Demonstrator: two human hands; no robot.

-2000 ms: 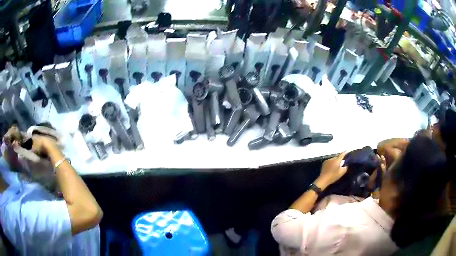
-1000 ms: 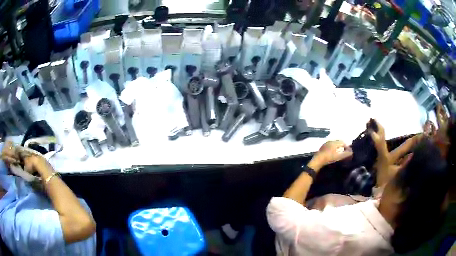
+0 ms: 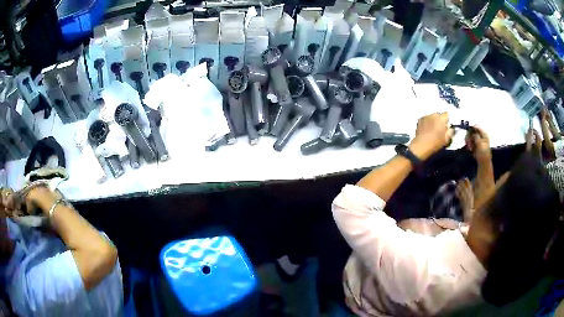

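Note:
Neither of my hands is in view. In front of me, several dark grey units with round grille heads and tube handles [image 3: 299, 85] lie in a loose pile on the white bench [image 3: 247, 164]. Two more grey units [image 3: 127, 114] lie at the left, partly in milky bags. White translucent bags [image 3: 188, 108] are heaped left of the pile, and another white bag [image 3: 393, 105] lies to its right. Tall pale retail boxes [image 3: 232, 52] with dark product pictures stand in rows behind, flaps up.
A blue stool [image 3: 210, 272] stands before the bench. A person in light blue [image 3: 62, 266] works at left beside a black loop [image 3: 44, 155]. A person in pink [image 3: 402, 254] sits at right. Small dark parts [image 3: 448, 94] lie at right; a blue bin [image 3: 83, 18] is behind.
The person at right has raised both hands over the bench edge, holding a small dark piece. The left person's hands have lowered. The whole bench appears higher in the view.

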